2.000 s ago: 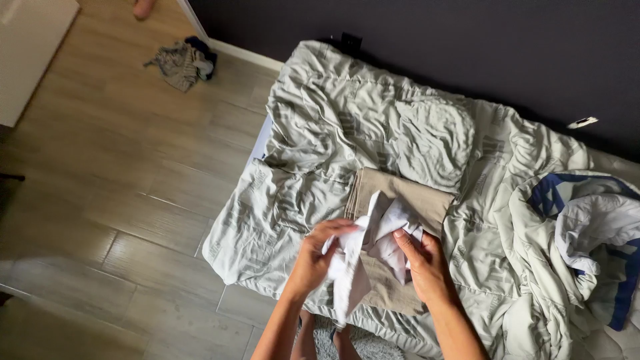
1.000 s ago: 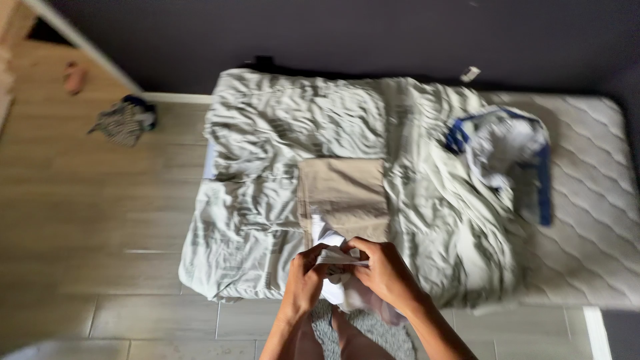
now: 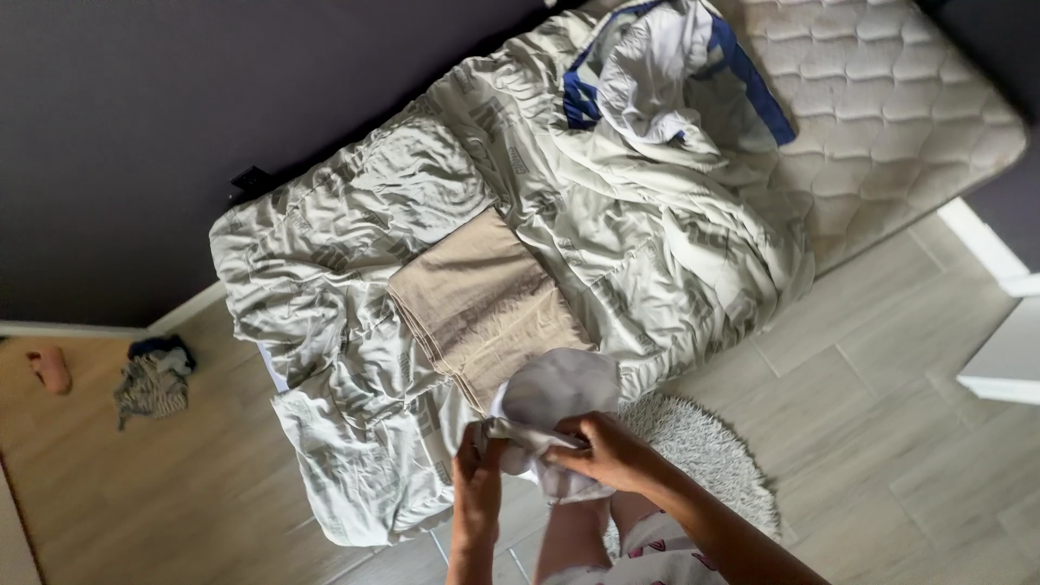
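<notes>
Both hands hold a small white cloth garment (image 3: pixel 561 390) in front of my legs, just off the bed's near edge. My left hand (image 3: pixel 479 467) pinches its gathered edge on the left, and my right hand (image 3: pixel 597 447) grips the same bunched edge on the right. Its rounded upper part overlaps the near corner of a folded beige cloth (image 3: pixel 491 301). That cloth lies flat in layers on a crumpled pale green-grey comforter (image 3: pixel 366 284). What kind of garment the white cloth is, I cannot tell.
A white and blue bundled cloth (image 3: pixel 658 73) lies on the comforter beside the bare quilted mattress (image 3: pixel 877 106). A round shaggy rug (image 3: pixel 699 455) is by my feet. Crumpled clothes (image 3: pixel 154 378) and a pink slipper (image 3: pixel 50 370) lie on the floor at left. White furniture (image 3: pixel 1007 357) stands at right.
The white cloth, loosely spread between my hands two seconds ago, is now gathered along one edge between them. The beige folded cloth stays on the comforter. The view has turned.
</notes>
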